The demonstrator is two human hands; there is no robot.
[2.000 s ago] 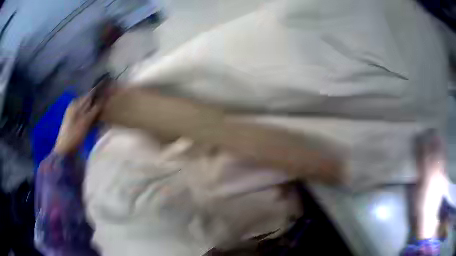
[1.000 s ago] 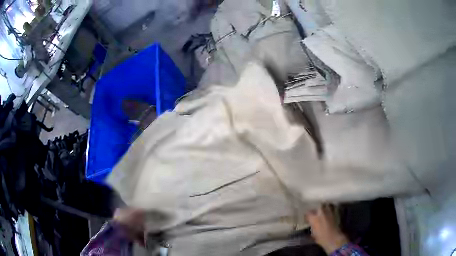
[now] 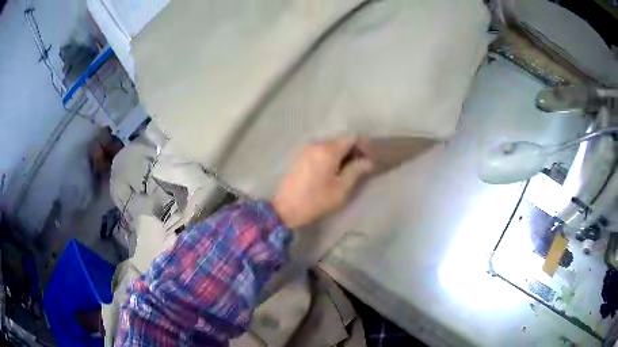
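Observation:
My left hand, in a plaid sleeve, is at the centre with thumb and fingers pinched on the near edge of a beige garment panel. The edge is lifted or folded there and shows a darker brownish strip. The panel lies over the table's left and far part, with a dark curved line across it. The hand and edge are slightly blurred. My right hand is not in view.
The pale lamp head hangs at right above the brightly lit machine bed, near the sewing machine's foot area and an orange upright piece. Beige pieces are piled at left. A blue bin stands at lower left.
The view has swung right toward the machine. The crumpled garment piece is no longer held up in front of me. My left hand has moved onto the table panel; my right hand has left the picture.

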